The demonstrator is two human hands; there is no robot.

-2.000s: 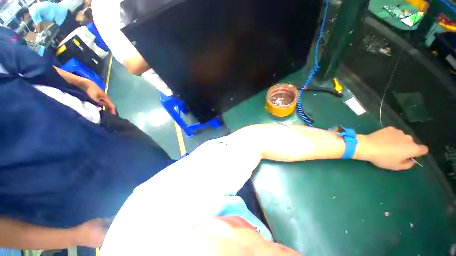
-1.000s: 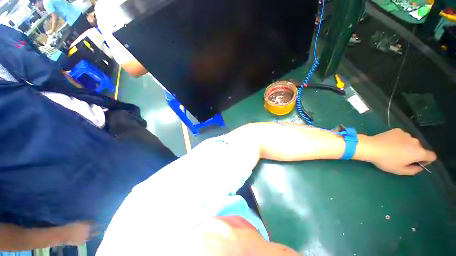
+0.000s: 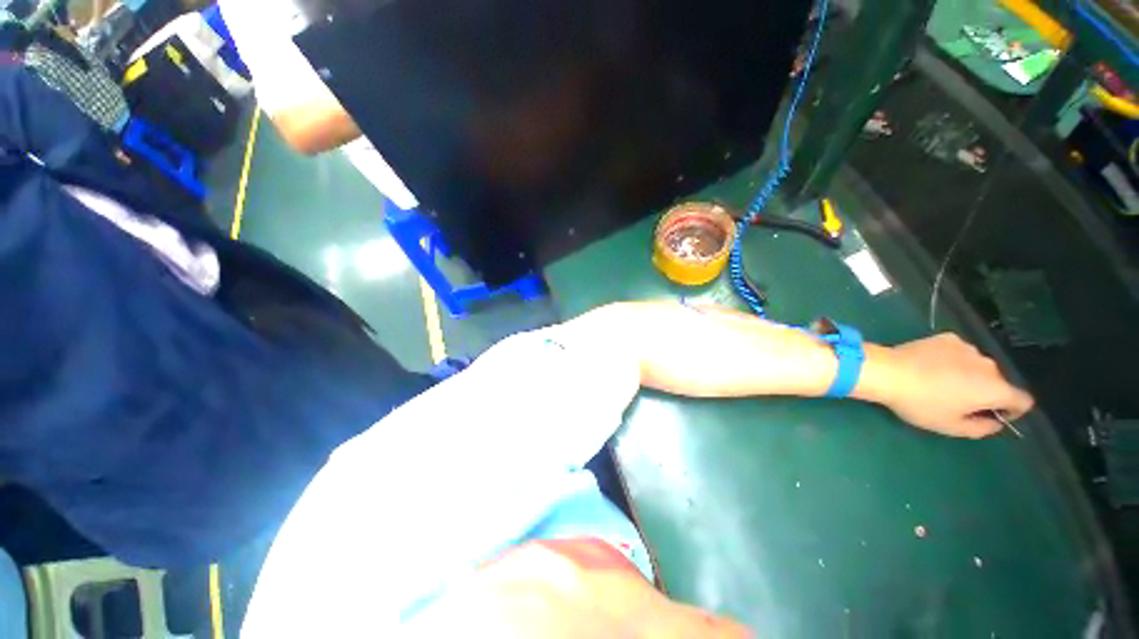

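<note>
My left hand (image 3: 959, 385) is at the right, above the edge of the green bench mat, with its fingers closed on a thin silvery solder wire (image 3: 1008, 424). The wire's short end sticks out past the fingertips, and a thin strand rises behind the hand. A light blue wrist strap (image 3: 847, 362) is on the left wrist, with a coiled blue cord (image 3: 739, 265) near it. My right hand is not in view; only part of a bare arm shows at the bottom edge.
An amber-yellow tub (image 3: 693, 243) with silvery bits stands behind my left forearm. A large black panel (image 3: 550, 125) is at the top. Dark circuit boards (image 3: 1024, 306) lie on the conveyor at right. A person in dark blue (image 3: 162, 375) stands at left, near blue stools (image 3: 456, 281).
My left hand has shifted slightly left in the picture with the wire. The view has turned a little. The person at left has moved, and a pale green stool now shows at bottom left.
</note>
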